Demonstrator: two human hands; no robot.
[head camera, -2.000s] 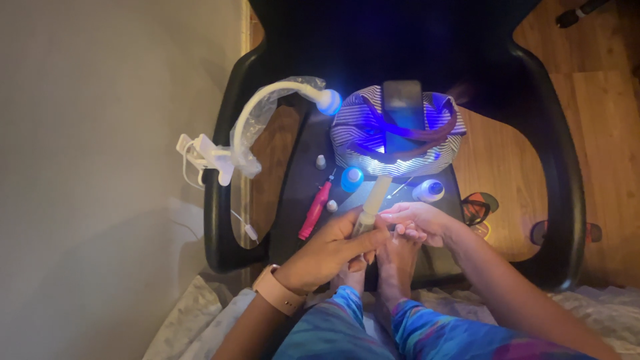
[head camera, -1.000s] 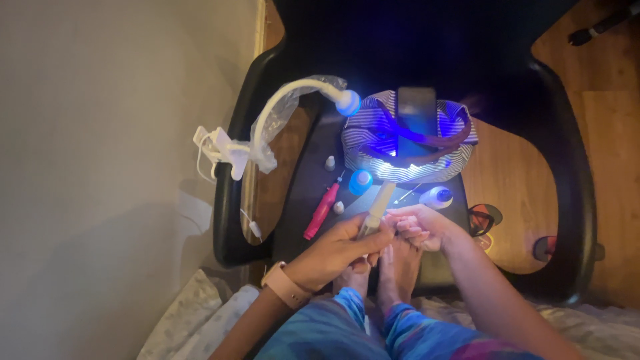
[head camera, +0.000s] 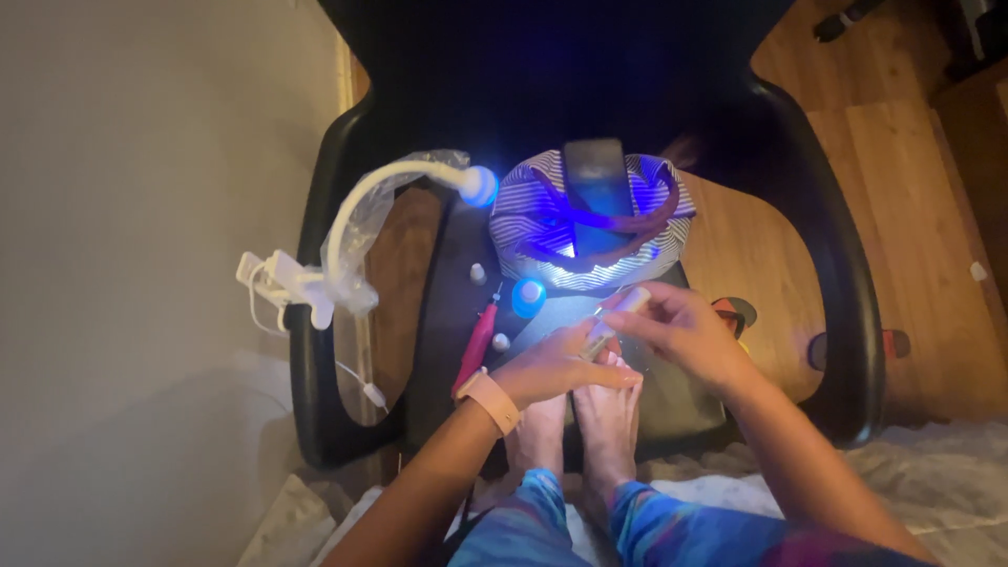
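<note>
My left hand (head camera: 563, 362), with a pink watch band at the wrist, holds a small bottle (head camera: 596, 340) above my bare feet (head camera: 606, 417). The fingers of my right hand (head camera: 681, 331) are closed on a white cap (head camera: 632, 301) at the bottle's upper end; whether cap and bottle are joined I cannot tell. A pink handheld nail drill (head camera: 477, 342) lies left of my hands on the black chair seat. Close to it are a blue bottle with a white top (head camera: 528, 297) and two small white items, one (head camera: 477, 273) by the drill's tip and the other (head camera: 501, 342) beside its body.
A striped bag (head camera: 528, 228) with dark handles stands behind my hands, a dark upright object (head camera: 594, 173) in it. A white gooseneck lamp (head camera: 346, 213), partly wrapped in clear plastic, is clipped to the left armrest (head camera: 303, 378). Sunglasses (head camera: 732, 315) lie on the right.
My right hand has moved up from beside the toes to the bottle's upper end and now grips the white cap. My left hand still holds the bottle.
</note>
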